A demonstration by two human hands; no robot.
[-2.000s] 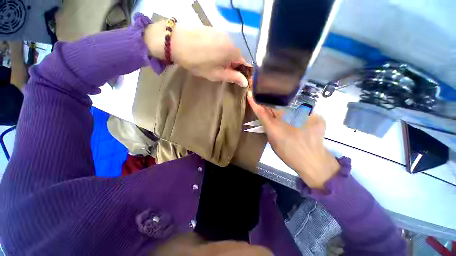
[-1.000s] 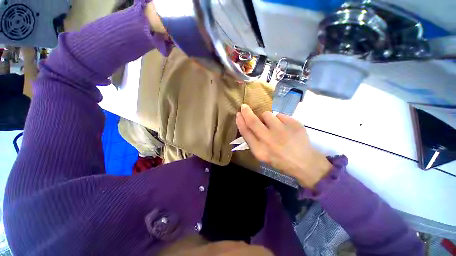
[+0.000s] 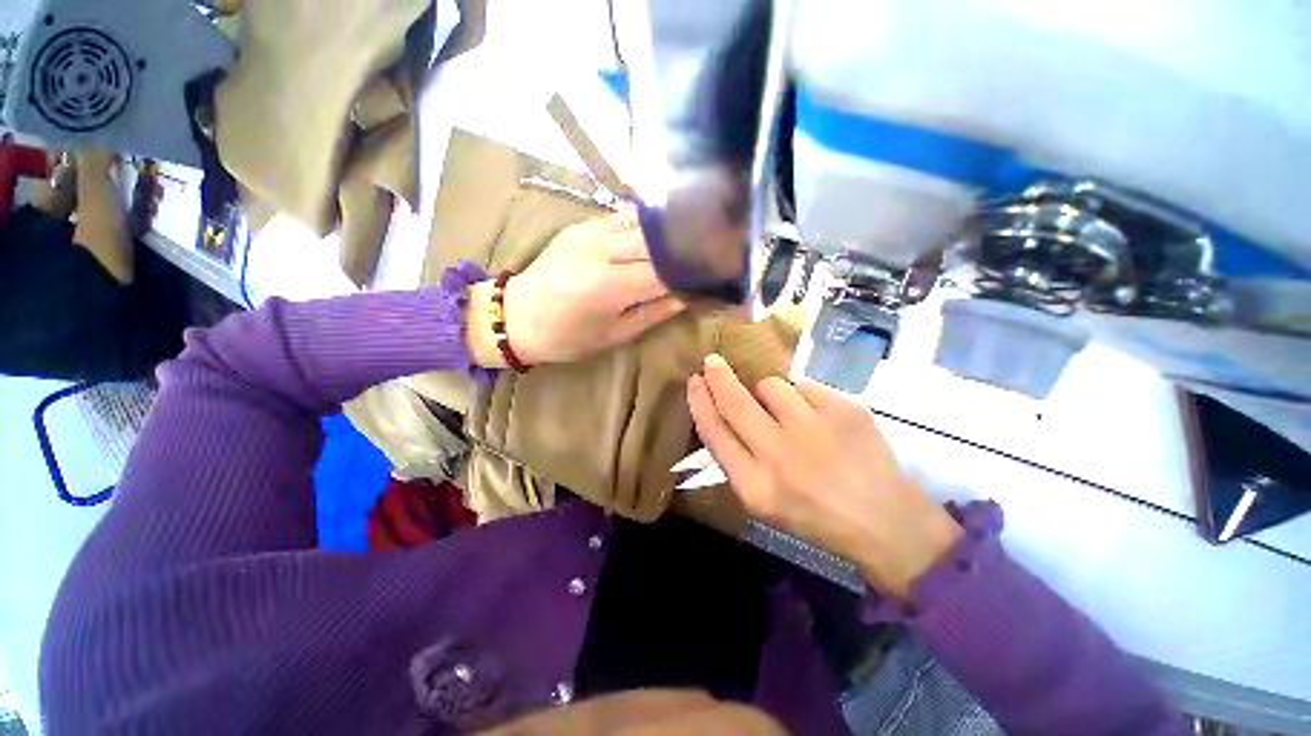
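Observation:
The khaki-brown pocket piece [image 3: 575, 417] with raised folds lies on the garment panel [image 3: 467, 180] in front of the machine. My left hand [image 3: 582, 292] lies flat on the cloth, its fingertips partly hidden behind the machine head. My right hand [image 3: 805, 453] rests on the cloth edge near the needle area, holding thread snips [image 3: 697, 469] whose silver blades stick out below the fingers. A pale zipper strip [image 3: 558, 187] shows at the pocket's upper edge. The presser foot and needle are mostly hidden by the machine head.
The white industrial machine [image 3: 920, 130] with a blue stripe stands above the cloth. A grey attachment [image 3: 851, 345] sits right of it. Loose khaki pieces [image 3: 309, 108] lie at the far left. A black flat box [image 3: 1248, 467] is at the right. Another person's arm [image 3: 101, 216] shows at left.
My left hand has come down and back from behind the machine head onto the pocket. My right hand has left the pocket edge and lies flatter. The view has shifted, showing more of the left table.

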